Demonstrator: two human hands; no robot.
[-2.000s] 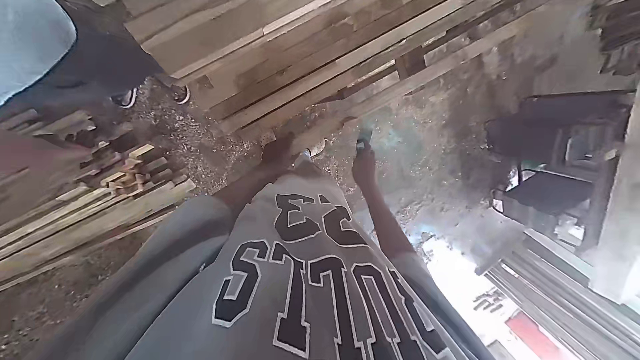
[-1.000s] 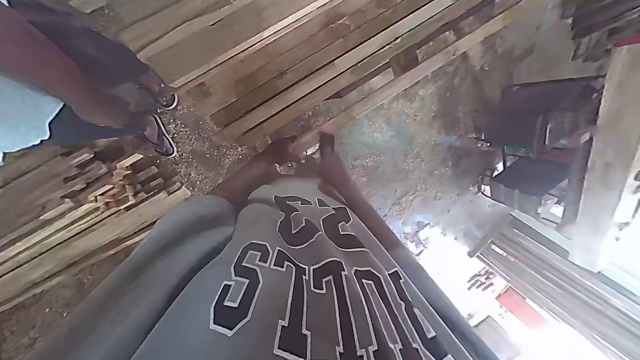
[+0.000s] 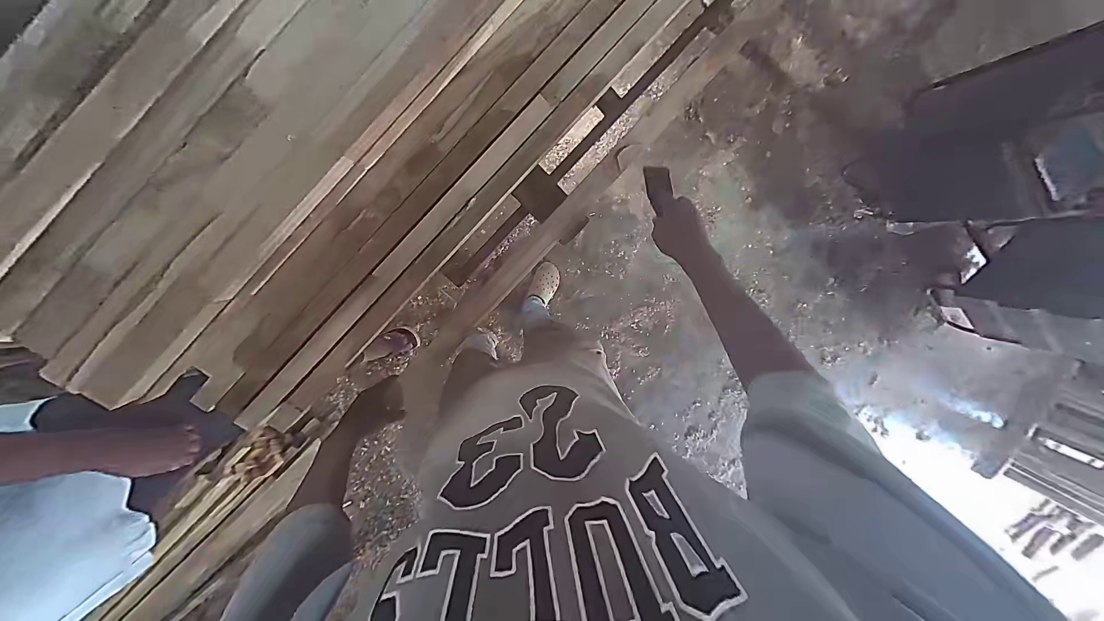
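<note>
A long narrow wooden board [image 3: 517, 250] runs diagonally from near my body to the upper right. My left hand [image 3: 379, 404] grips its near end from the left side, with the fingers partly hidden. On the other side of the board, my right hand [image 3: 679, 228] is closed around a dark, block-like object [image 3: 658, 188] that I cannot identify. This hand is held apart from the board, out over the ground.
Stacked planks [image 3: 285, 172] fill the upper left. A co-worker's arm [image 3: 112, 450] reaches in at the left, near short wood pieces [image 3: 259, 453]. Dark furniture-like items [image 3: 1000, 155] stand at the right. Chips litter the ground [image 3: 638, 328] around a light clog [image 3: 544, 282].
My right hand has moved away from my left hand, keeping the dark object; a second ago they were close together. The view has shifted. The co-worker's feet no longer show where they stood.
</note>
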